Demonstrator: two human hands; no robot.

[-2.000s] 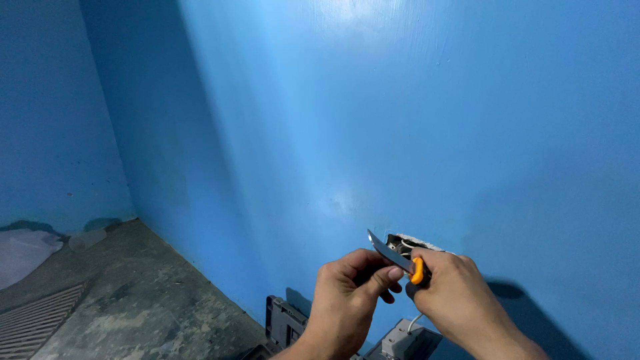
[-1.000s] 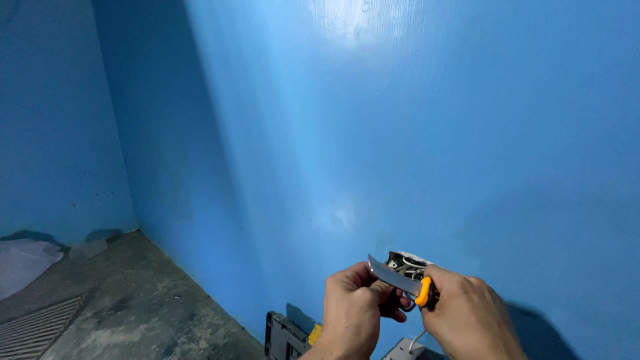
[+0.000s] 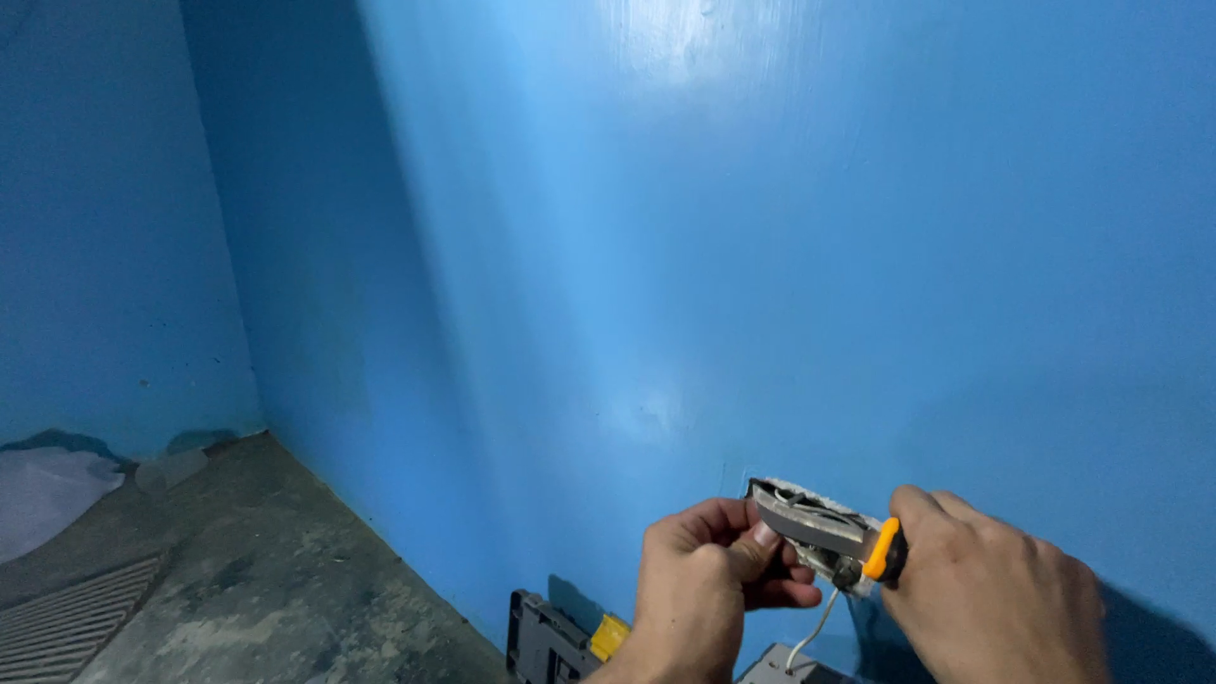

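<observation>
My right hand (image 3: 988, 579) grips the black and orange handle of a knife (image 3: 817, 524), its blade pointing left across the front of a recessed wall box (image 3: 793, 496). Loose wires lie inside that box. My left hand (image 3: 708, 570) is at the box's left side, thumb and fingers pinched near the blade; what lies between them is hidden, perhaps a wire. A white wire (image 3: 815, 632) hangs from the box down to a grey electrical fitting (image 3: 788, 663) at the bottom edge.
Blue painted walls (image 3: 589, 285) meet in a corner at the left. Low against the wall stands a dark grey plastic case (image 3: 546, 636) with a yellow part (image 3: 609, 635). On the concrete floor (image 3: 285, 570) are a ribbed grate or mat (image 3: 76, 617) and a pale plastic bag (image 3: 52, 494).
The knife blade has turned and now lies across the wall box, and more of the box shows between my hands. Both hands stay close together beside it.
</observation>
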